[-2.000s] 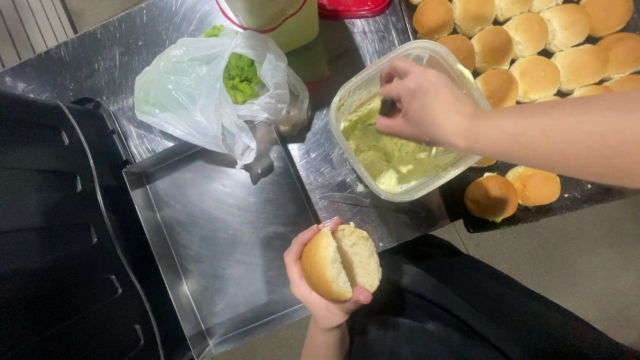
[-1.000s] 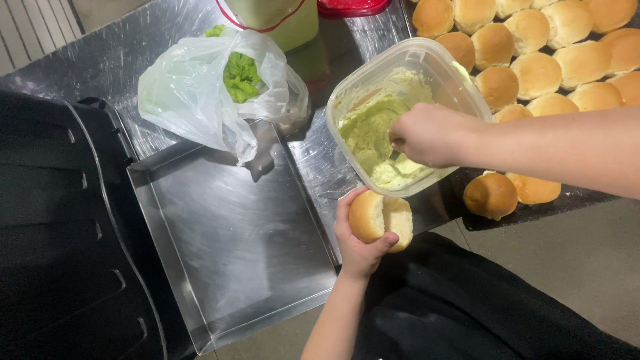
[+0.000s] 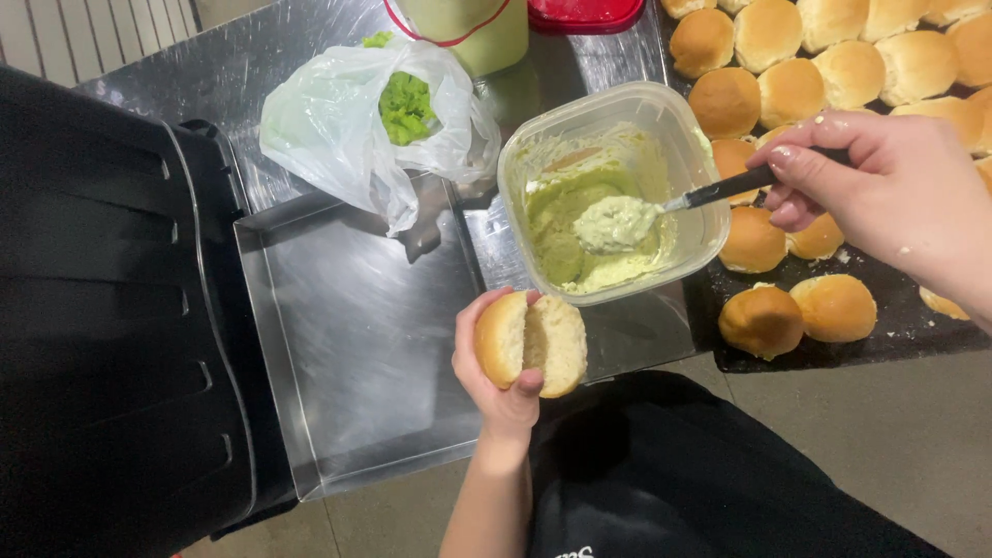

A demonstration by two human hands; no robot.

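My left hand (image 3: 500, 387) holds a split bread roll (image 3: 496, 341), its cut halves parted and facing up, just below the near rim of a clear plastic tub (image 3: 713, 232). Pale green creamy spread (image 3: 554, 232) coats the tub's bottom and walls. Over the tub, my right hand (image 3: 852, 167) grips the black handle of a spoon (image 3: 728, 188), whose bowl carries a heaped lump of the spread. Rows of golden bread rolls (image 3: 725, 102) lie on a dark baking tray (image 3: 907, 341) at the right, partly behind my right hand and forearm.
A metal tray (image 3: 364, 341) with raised sides lies left of my left hand. Behind it sits a white plastic bag (image 3: 333, 116) with green leaves (image 3: 404, 108). A bucket (image 3: 480, 31) with a red handle and a red lid (image 3: 585, 12) are at the back; black crates (image 3: 101, 325) stand left.
My left hand has brought the split roll up beside the tub. My right hand, earlier down inside the tub, has lifted to the right, and the loaded spoon now shows.
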